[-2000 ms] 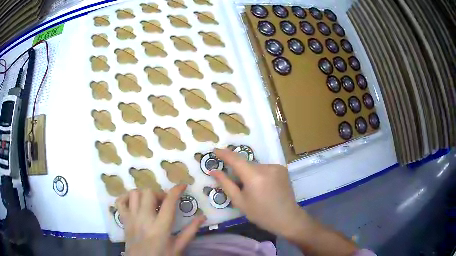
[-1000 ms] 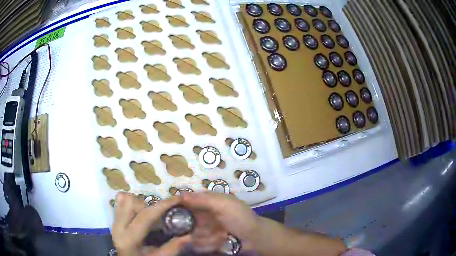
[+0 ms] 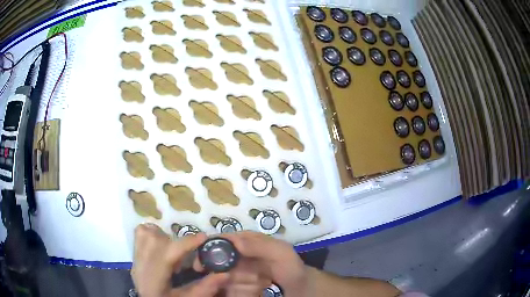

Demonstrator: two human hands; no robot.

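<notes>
My left hand (image 3: 163, 264) and my right hand (image 3: 264, 261) are together at the bottom centre, over the near edge of the white foam packing tray (image 3: 232, 165). A speaker driver (image 3: 218, 255), dark face up, is held between the fingers of my left hand, with my right fingers close against it. Another silver-ringed disc (image 3: 272, 290) shows partly under my right hand. In the foam's near rows, several silver-ringed discs (image 3: 268, 221) sit in cut-outs; the other visible cut-outs show brown. My hands hide part of the nearest row.
A brown cardboard sheet (image 3: 366, 127) with dark-faced discs lies in a clear tray to the right. Stacked ribbed dividers (image 3: 465, 104) stand beyond it. At left are a loose disc (image 3: 75, 204), a tan board (image 3: 49, 156), a meter (image 3: 13, 136), wires and a green label (image 3: 67, 26).
My hands have come away from the foam cut-outs and together at the bottom, now with a dark-faced disc held up. The view has shifted slightly.
</notes>
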